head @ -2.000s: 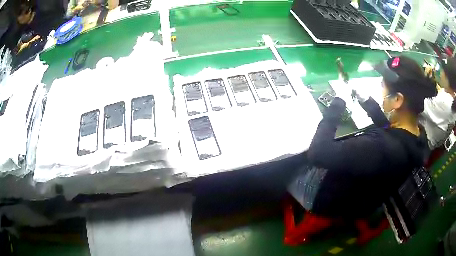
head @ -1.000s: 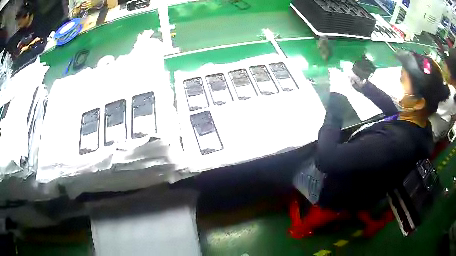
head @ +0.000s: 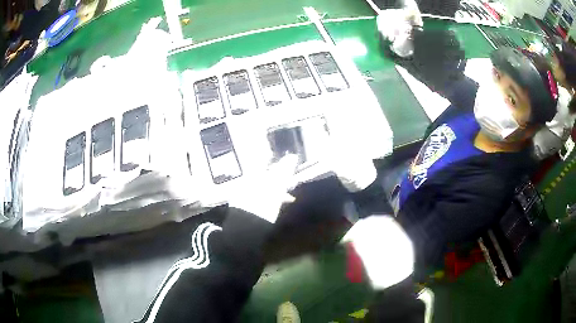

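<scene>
My left hand (head: 275,189), in a white glove and striped dark sleeve, is over the front of the right padded tray (head: 265,126). Its fingers are on a blurred phone housing (head: 294,145), which lies sideways and tilted over the tray. My right hand (head: 382,251), white-gloved and blurred, is low on the right, away from the tray; its fingers cannot be made out. The right tray also holds several dark-topped housings (head: 271,84) in the back row and one (head: 221,151) in the front row.
A left padded tray (head: 47,120) holds three housings (head: 103,149). A masked person sits at the right, one gloved hand (head: 399,28) raised; another white glove (head: 355,173) is at the tray's right edge. A blue reel (head: 62,28) lies far left.
Both my hands have come into view, the left with a housing over the right tray. The seated person has turned towards me and raised a hand. The view has shifted, moving the trays left and up.
</scene>
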